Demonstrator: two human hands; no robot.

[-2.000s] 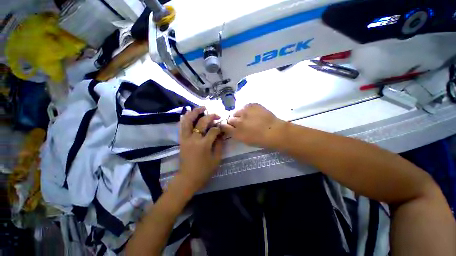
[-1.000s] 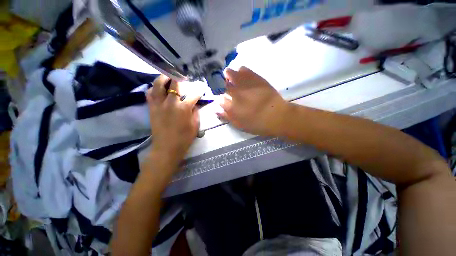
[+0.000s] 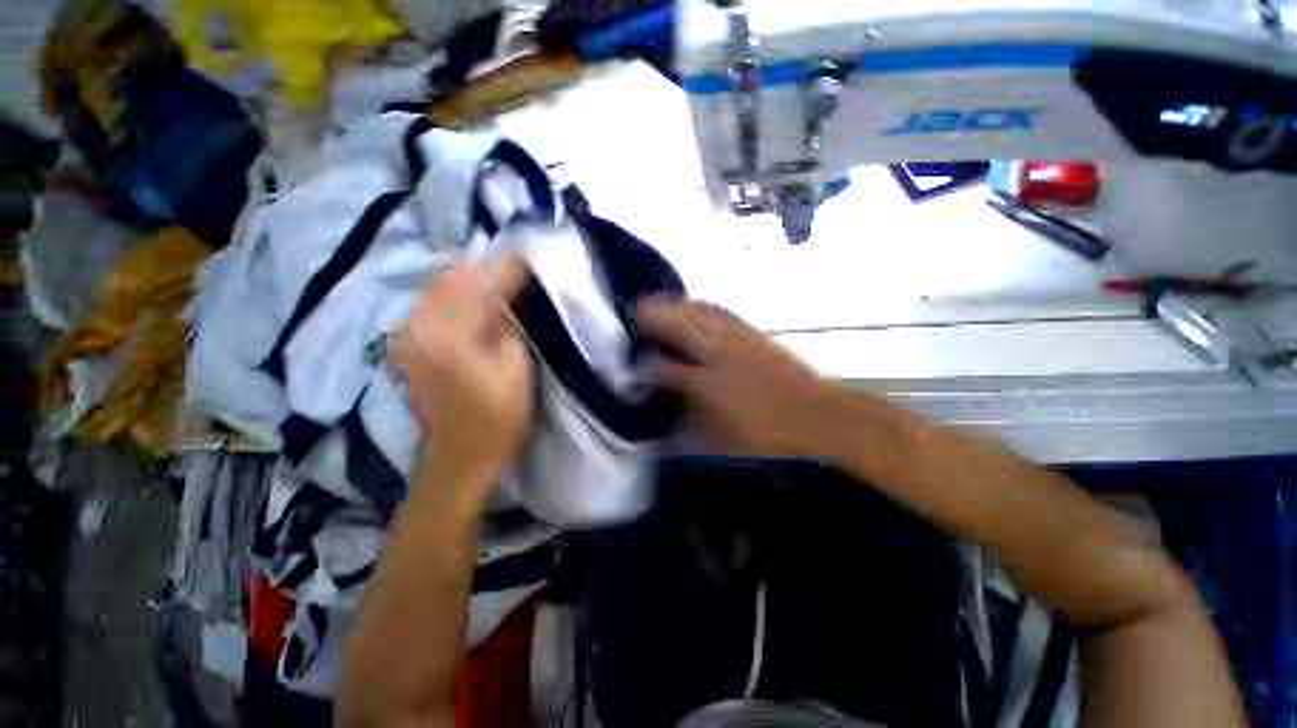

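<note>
A pale garment piece with black bands is held up between both hands at the table's front edge, left of the needle area. It is blurred. My left hand grips its left side. My right hand grips its right side at a black band. The sewing machine stands behind and to the right. Its presser foot shows, with no cloth seen under it. The fingertips are blurred.
A heap of pale cloth with black stripes lies at left, with yellow cloth and mustard cloth beyond. Dark snips, a red box and a thin red tool lie at right.
The hands have left the needle area, moved left and lifted the garment piece between them. The view has shifted, so the machine now sits further right and the red box shows.
</note>
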